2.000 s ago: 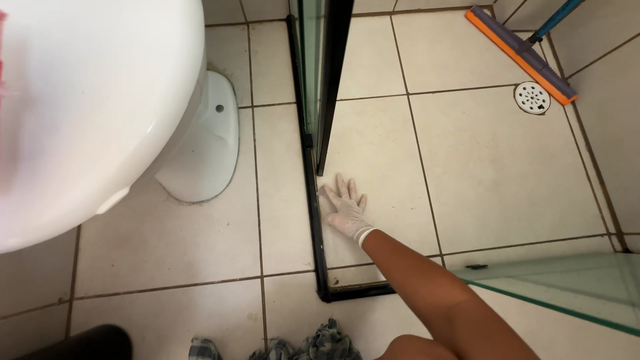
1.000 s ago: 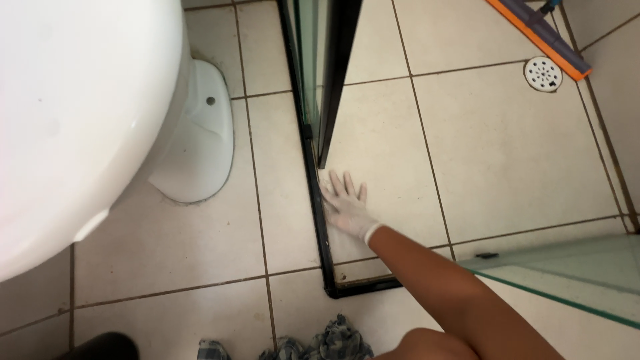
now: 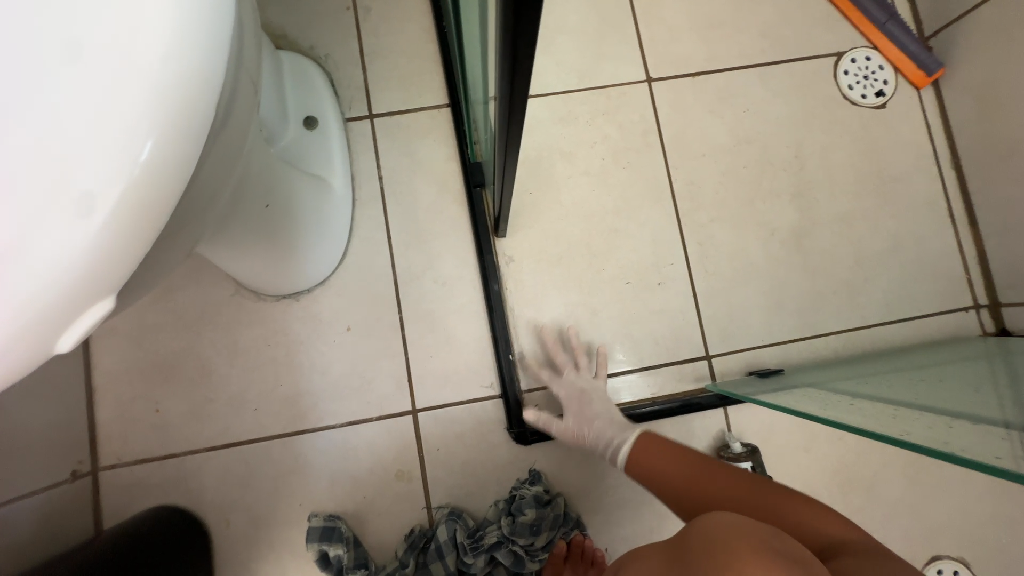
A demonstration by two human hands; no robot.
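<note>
One gloved hand shows, apparently my right hand (image 3: 578,396), in a thin whitish glove. Its fingers are spread and slightly blurred, with nothing held, over the corner of the black shower frame track (image 3: 498,320). The thumb lies near the track's corner, while the fingertips point up over the shower's beige floor tile (image 3: 596,240). Above the hand stands a glass shower panel with a black edge (image 3: 512,120). A crumpled checkered cloth (image 3: 472,536) lies on the floor below the corner, against a bare foot (image 3: 574,556). My left hand is out of view.
A white toilet (image 3: 300,200) stands at the left. At right, a glass panel (image 3: 888,400) juts over the floor, with a dark-bodied bottle or tube (image 3: 740,458) below it. A squeegee (image 3: 892,40) lies by a round drain cover (image 3: 866,77). A dark object (image 3: 144,548) is bottom left.
My gloved hand has moved along the track, from beside the lower end of the upright black edge to the frame's corner. The bottle or tube below the arm has come into view.
</note>
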